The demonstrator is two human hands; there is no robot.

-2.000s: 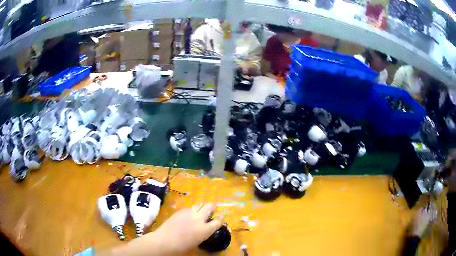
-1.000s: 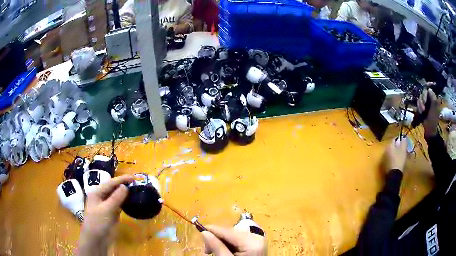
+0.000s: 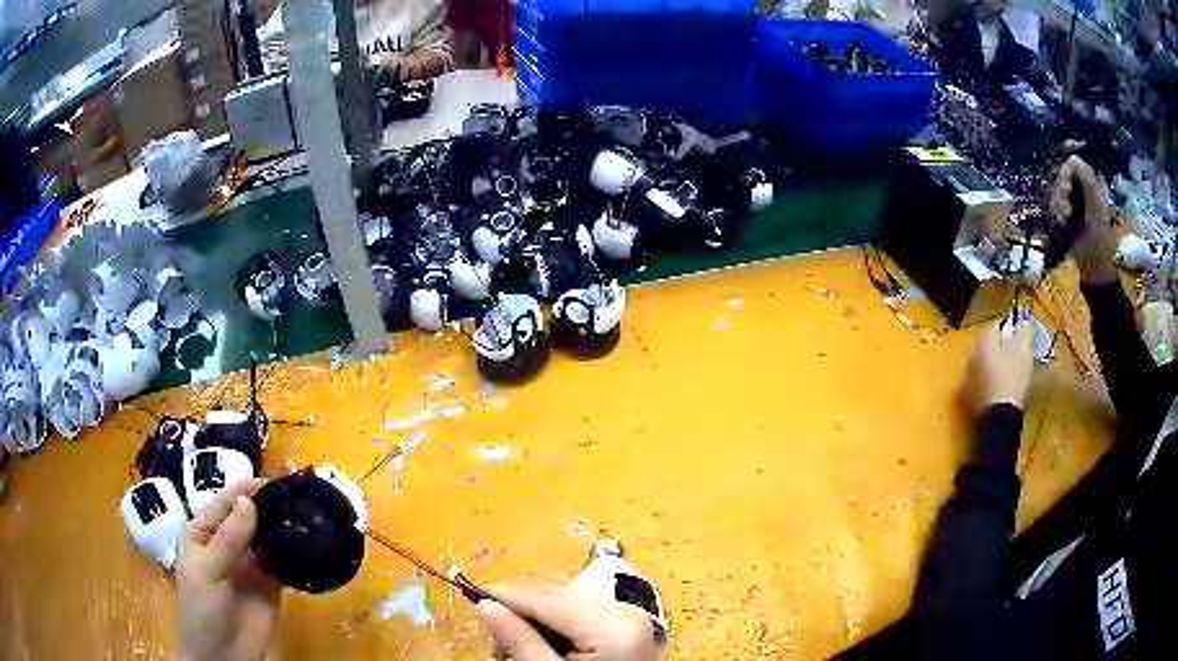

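My left hand holds a black camera head with a white edge, its smooth black side towards me, above the bench at the lower left. Thin red and black lead wires run from it to my right hand. The fingers of my right hand are closed on the wires' other end. A white bulb housing with a black patch lies by my right hand, partly hidden behind it. Joined camera units stand left of my left hand.
Two black-and-white heads stand at the bench's back edge before a large pile of heads. White shells lie back left. A metal post stands behind the bench. A neighbour's arms work at right beside a black box.
At first my left hand was over a black head on the bench. Now it holds one up, tilted further than a second ago, with wires stretched to my right hand. The view has swung right.
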